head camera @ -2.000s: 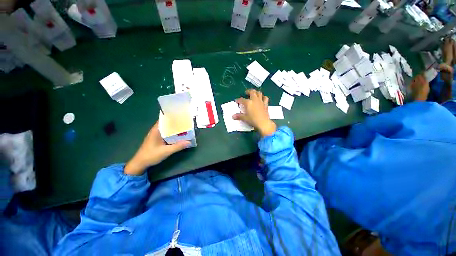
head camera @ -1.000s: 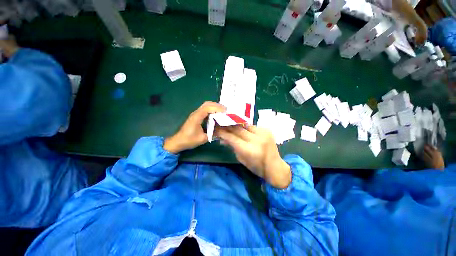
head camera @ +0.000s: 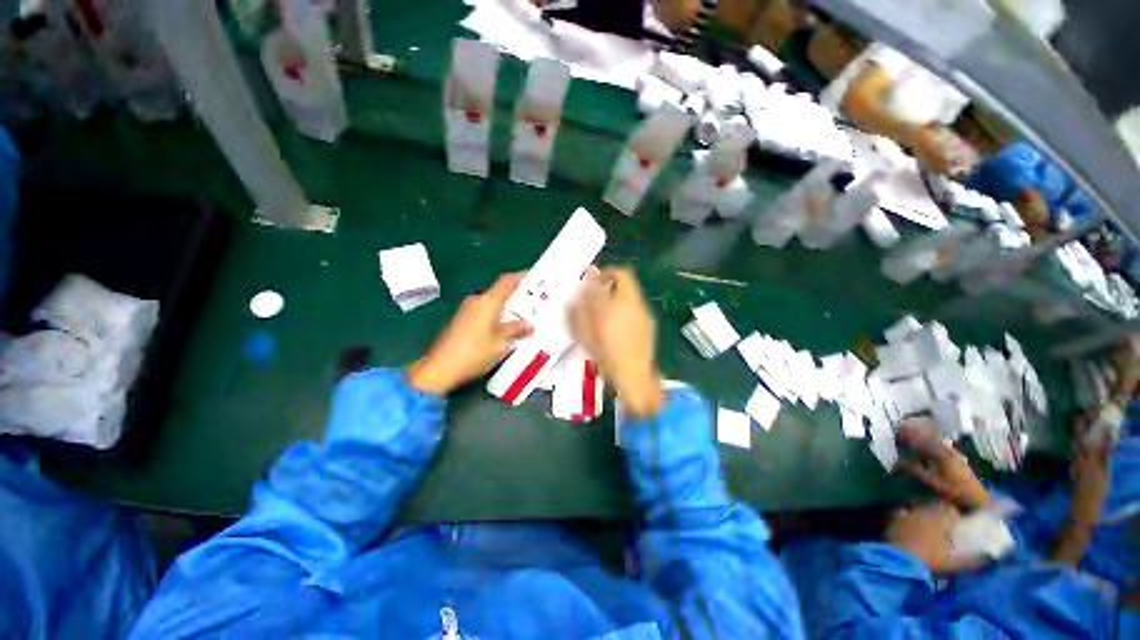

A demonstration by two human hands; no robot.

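Observation:
My left hand grips a closed-looking white carton by its left side. The carton lies tilted, with its red block toward me. A second white carton with a red block shows partly beneath it. My right hand is blurred at the carton's right edge; its fingertips are unclear, so I cannot tell whether it grips. White leaflets lie partly hidden under my right wrist. More loose leaflets spread to the right. A small leaflet stack lies left of the cartons.
Standing cartons line the far side, with white wrapped parts beyond. A metal post stands at left, near a dark tray holding white parts. Another worker's hands are at the right. The bench is green.
The open carton end has been folded over and the carton now lies slanted over another. My right hand has moved from the leaflets to the carton. The camera view has shifted.

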